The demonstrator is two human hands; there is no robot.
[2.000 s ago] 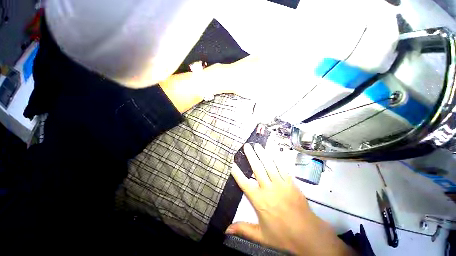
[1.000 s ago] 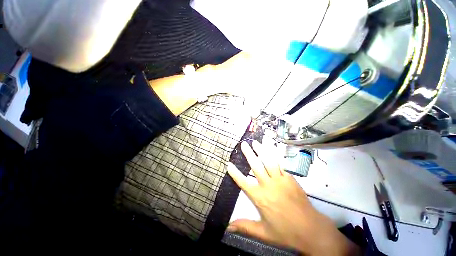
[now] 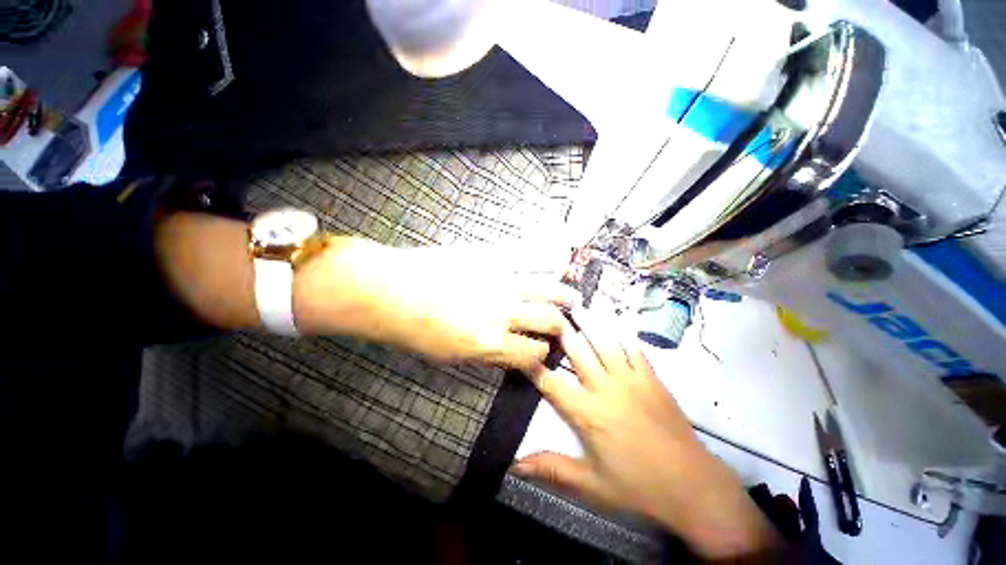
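A checked cloth (image 3: 375, 403) with a dark hem band (image 3: 499, 433) lies under my hands. Its edge runs to the presser foot and needle (image 3: 612, 252) of the white sewing machine (image 3: 706, 149). My left hand (image 3: 485, 309), with a white-strapped watch on the wrist, rests on the cloth, its fingertips at the band near the foot. My right hand (image 3: 618, 425) lies flat with spread fingers, fingertips on the band beside my left fingertips. The dark panel (image 3: 364, 88) spreads behind the checked side. Glare washes out part of my left hand.
Black thread snips (image 3: 841, 475) lie right of my right hand. A yellow handle (image 3: 802, 324) shows behind the needle. A graduated strip (image 3: 574, 524) runs along the front table edge. A small grey rectangular object (image 3: 57, 155) is on the far-left table. A white rounded shape (image 3: 430, 33) hangs at the top.
My left hand has come from deeper under the machine head back to the band, beside my right fingertips. More dark panel shows at the top left. My right hand stays on the band.
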